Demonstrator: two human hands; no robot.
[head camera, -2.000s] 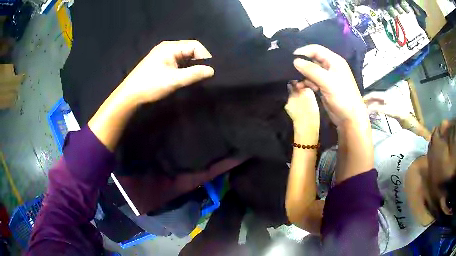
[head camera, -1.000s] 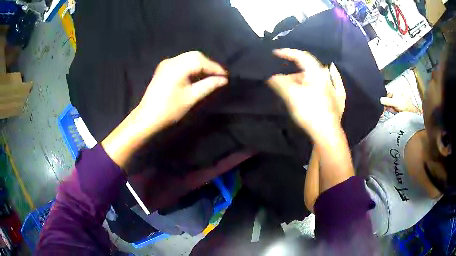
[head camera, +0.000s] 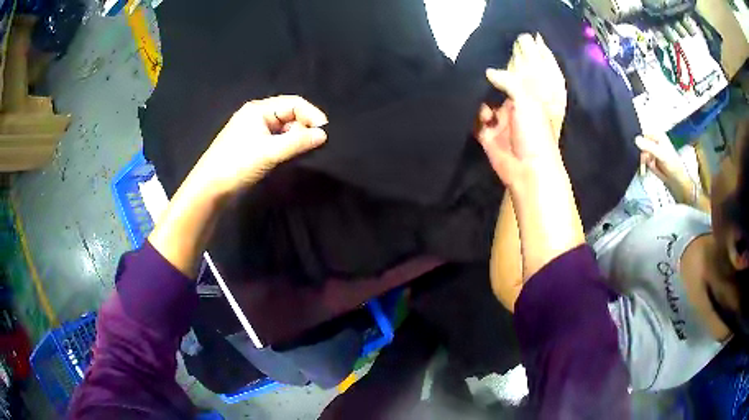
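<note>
Black cloth (head camera: 386, 90), part-sewn garment work, lies spread wide across the middle, over a dark maroon board (head camera: 353, 295) with a pale edge. My left hand (head camera: 255, 143) is over the left-middle of the cloth, thumb and forefinger close together; whether cloth is pinched between them cannot be told. My right hand (head camera: 521, 123) is over the right part, fingers apart, with no cloth visibly gripped. Another person's hand and forearm (head camera: 505, 254) are partly hidden behind my right hand and arm.
A person in a grey top (head camera: 665, 271) sits close at the right. A blue crate (head camera: 135, 197) stands under the cloth at left, and another (head camera: 62, 353) at lower left. Grey-blue cloth (head camera: 316, 357) hangs below the board. Cardboard (head camera: 33, 135) lies far left. A cluttered white table (head camera: 690, 74) is upper right.
My hands have moved farther apart than one second ago, the left one leftward across the cloth. The other person's hand and forearm show differently behind my right hand. The view has shifted slightly.
</note>
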